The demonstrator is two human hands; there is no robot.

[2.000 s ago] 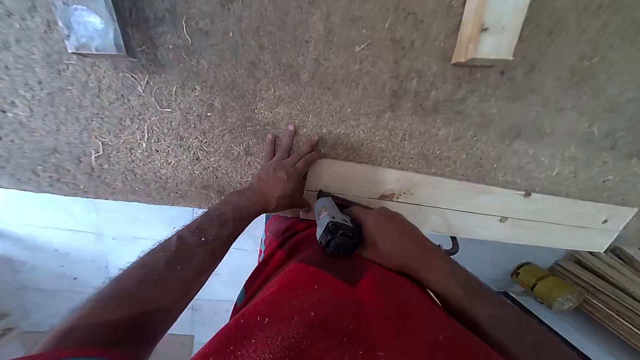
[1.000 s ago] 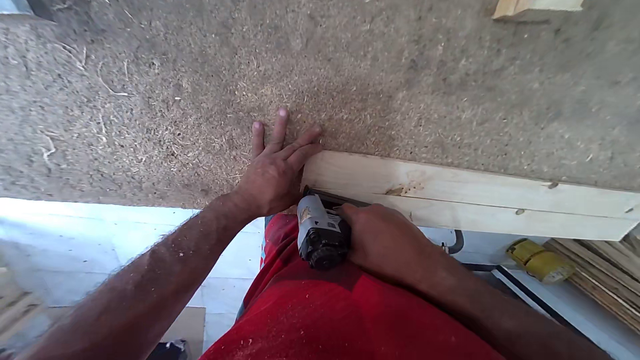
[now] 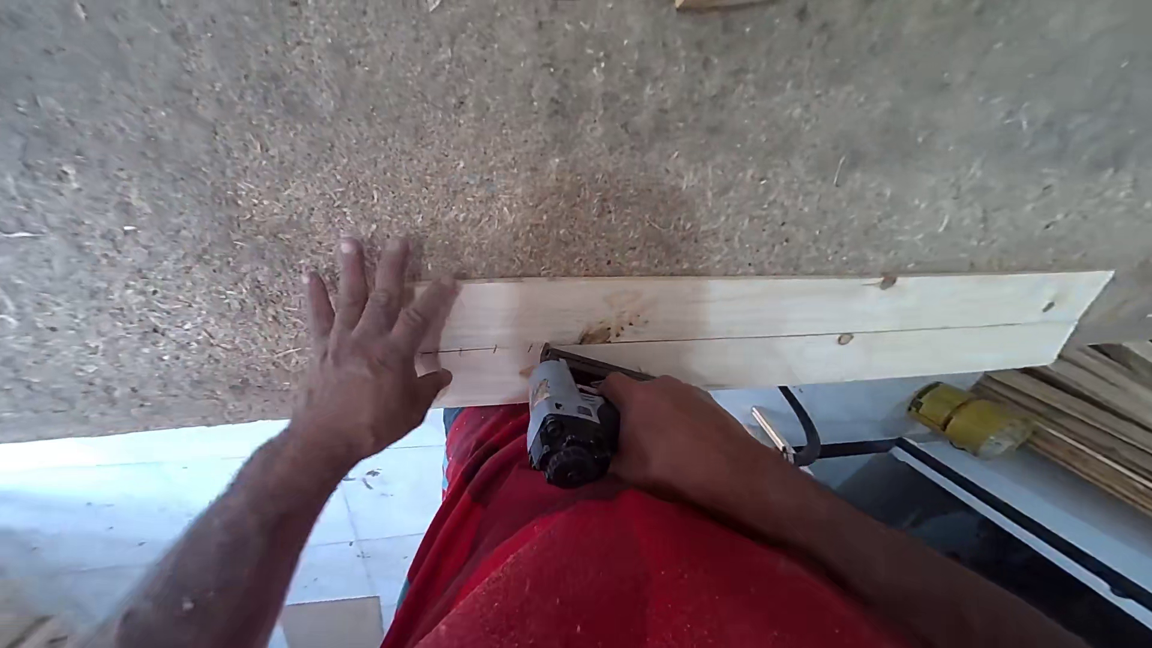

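Observation:
Two pale wooden boards [image 3: 774, 310] lie side by side along the near edge of the workbench, a dark seam between them. Several short fastener marks cross the seam near the boards' left end. My right hand [image 3: 670, 432] grips a pneumatic stapler [image 3: 571, 418], grey and black, whose nose rests at the seam just right of those marks. Fingers spread, my left hand [image 3: 369, 360] lies at the left end of the boards, its thumb and index finger over the wood and the other fingers over the bench.
Wood dust and shavings cover the particleboard bench top [image 3: 558, 198]. A wood piece [image 3: 720, 4] shows at the top edge. Right of my body are a black hose [image 3: 801, 423], a yellow cylindrical container [image 3: 967, 418] and stacked wood strips [image 3: 1080, 432]. Pale floor tiles [image 3: 387, 495] show below the bench.
The view has shifted and turned somewhat. The seam and the marks across it now show between my hands, and my left hand and the stapler are farther apart than before.

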